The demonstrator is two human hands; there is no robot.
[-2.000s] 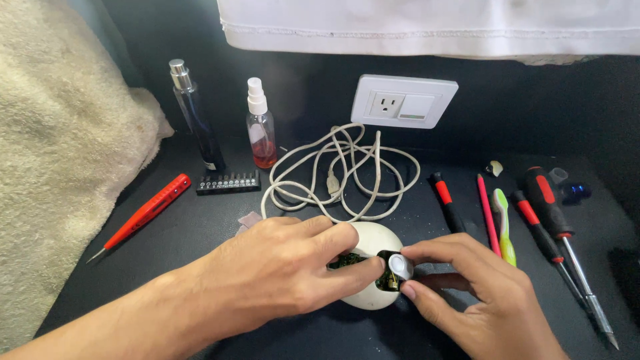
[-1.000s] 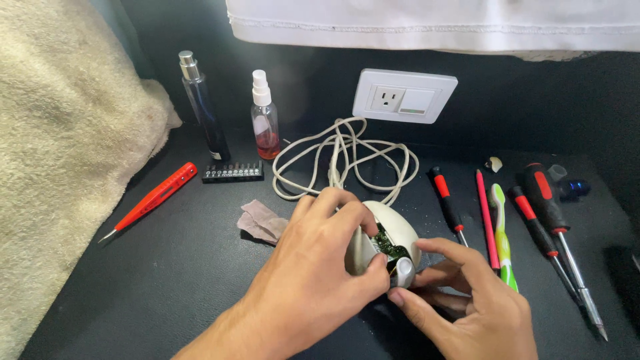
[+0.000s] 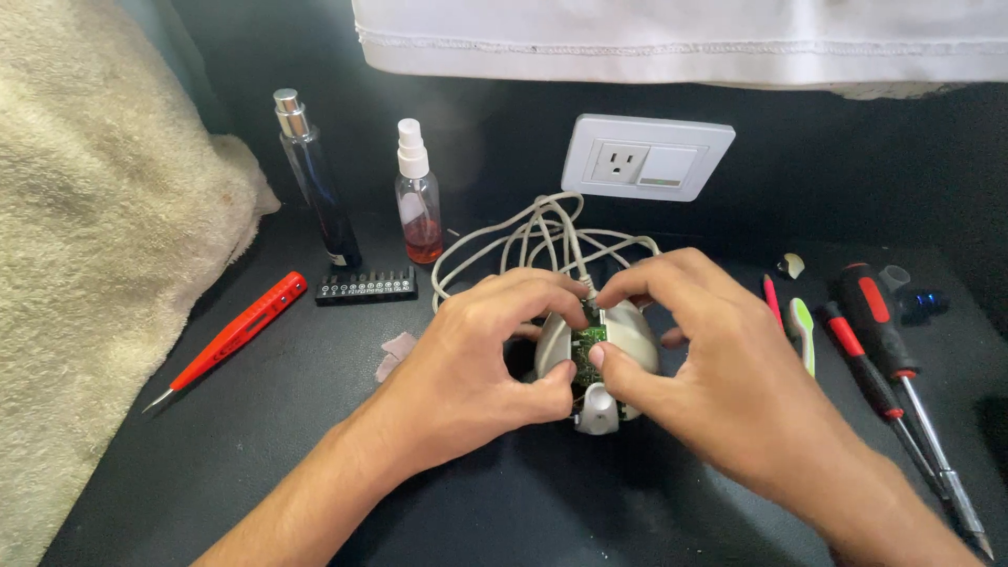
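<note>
A pale computer mouse (image 3: 632,335) with its shell parted lies between my hands, its cable end pointing away from me. Inside the gap shows a green circuit board (image 3: 589,346), and a grey plastic piece (image 3: 598,409) sits at the near end. My left hand (image 3: 480,354) grips the left side of the mouse between thumb and fingers. On the right side, my right hand (image 3: 701,346) has its thumb at the board's edge and its fingertips near the cable end. The coiled cable (image 3: 512,228) lies behind, partly hidden by my fingers.
Left stand a dark spray bottle (image 3: 319,189) and a clear one with red liquid (image 3: 423,228), near a screwdriver bit holder (image 3: 366,290) and a red pen-like tool (image 3: 236,335). Right lie a toothbrush (image 3: 802,331) and screwdrivers (image 3: 878,331). A wall outlet (image 3: 622,164) is behind.
The mouse has turned so its cable end points away from me and the grey piece faces me. My right hand has moved from the near end up along its right side.
</note>
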